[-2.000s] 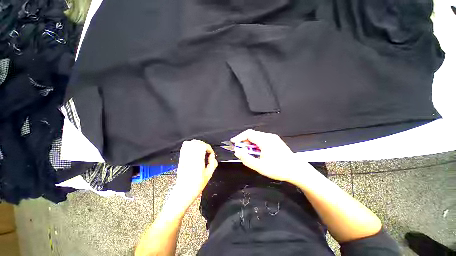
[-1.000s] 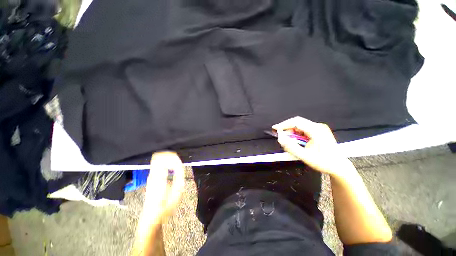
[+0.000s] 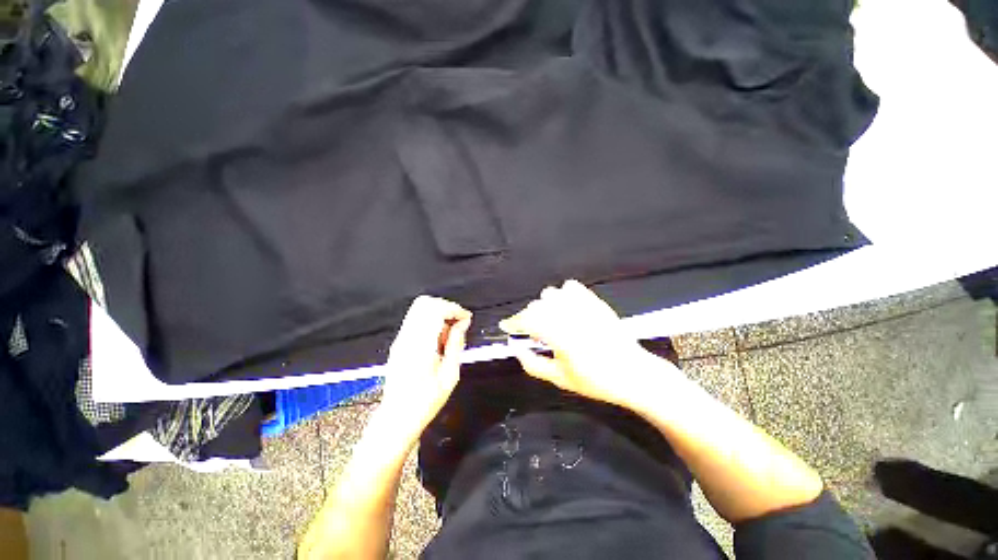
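A large black garment point(image 3: 613, 175) lies spread on the white worktable point(image 3: 925, 186), with its long edge along the table's near side. A loose black flap point(image 3: 454, 202) lies on its body. My left hand point(image 3: 430, 341) is at the near edge with thumb and fingertips pinched together; whether cloth is between them cannot be told. My right hand point(image 3: 575, 339) is just to its right at the same edge, fingers curled, with a small part of the thread snips point(image 3: 519, 343) showing at the fingertips. The rest of the snips is hidden by the hand.
A heap of dark clothes point(image 3: 38, 295) hangs at the left. Striped cloth point(image 3: 202, 424) and a cream scrap point(image 3: 142, 448) hang at the left table edge, beside something bright blue point(image 3: 317, 405). Dark shapes lie on the speckled floor at lower right. Dark cloth shows at the top right corner.
The garment appears further left in view. My right hand has moved left along the edge, close to my left hand. My left hand has moved right and up onto the edge.
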